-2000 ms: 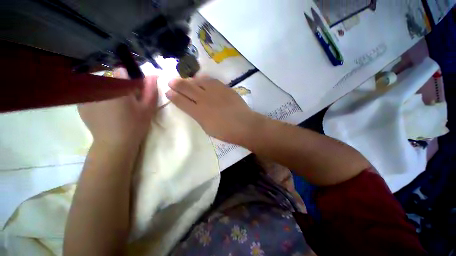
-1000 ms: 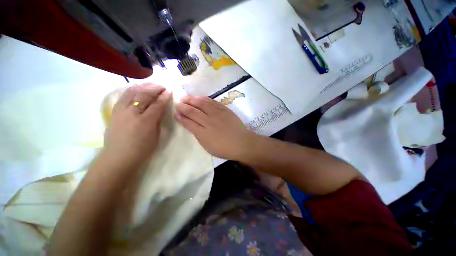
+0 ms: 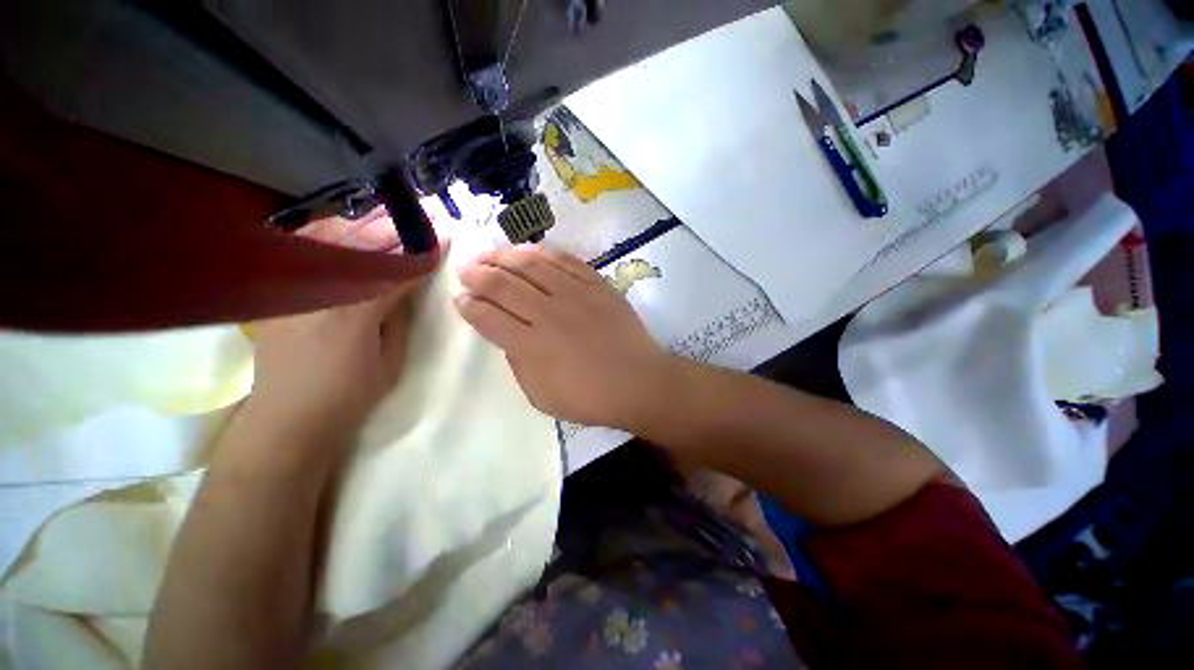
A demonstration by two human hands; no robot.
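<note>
A cream fabric panel (image 3: 439,484) lies under both hands, runs up to the lit needle area and hangs over the table's front edge. My right hand (image 3: 563,327) lies on its right edge, fingers together and pressing it flat just below the knurled knob (image 3: 526,217). My left hand (image 3: 321,340) is on the cloth to the left; its fingers are largely hidden behind the red and dark machine head (image 3: 157,196). Whether they pinch the cloth cannot be seen. The needle point is lost in bright lamp light.
Thread snips (image 3: 842,151) lie on a white sheet (image 3: 720,118) right of the machine. A printed ruler scale (image 3: 733,330) runs along the table's front edge. White pieces (image 3: 969,353) hang at the right below table level. More cream cloth (image 3: 105,550) lies at left.
The view has shifted, and the machine head now covers the left fingers, which showed a second ago. The right hand stays on the cloth near the needle area.
</note>
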